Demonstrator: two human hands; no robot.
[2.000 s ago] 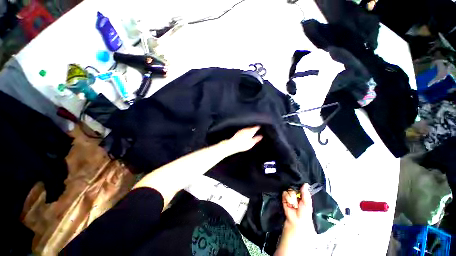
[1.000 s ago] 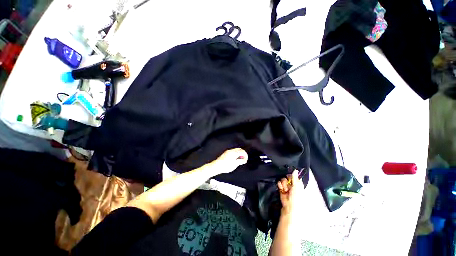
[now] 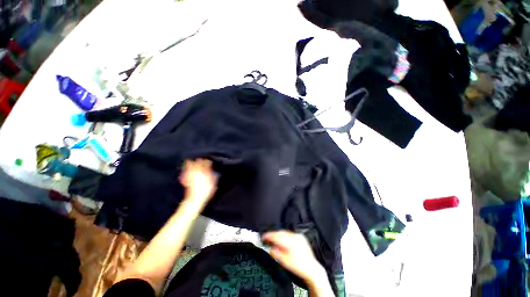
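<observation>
A black long-sleeved top [image 3: 232,127] lies spread on the white table, neck away from me, with a small pale label [image 3: 283,171] showing on it. My left hand [image 3: 199,178] is on the top's lower middle, blurred; whether its fingers grip cloth is unclear. My right hand [image 3: 286,246] is at the lower edge, near the bunched cloth, also blurred; I cannot tell what it holds. A grey hanger [image 3: 338,123] lies partly over the top's right shoulder. A bright green-yellow thing [image 3: 390,235] lies by the right cuff.
Left on the table [image 3: 427,261] are a purple bottle [image 3: 77,93], a black dryer-like tool [image 3: 119,114] and a teal tool [image 3: 63,167]. Brown satin-like cloth [image 3: 110,258] and a dark pile [image 3: 35,249] are lower left. A red cone [image 3: 441,203] and black garments [image 3: 433,69] lie right.
My left hand has moved left and up the top. My right hand has moved left and down from the side hem. The lower front now lies flatter and the label shows more fully.
</observation>
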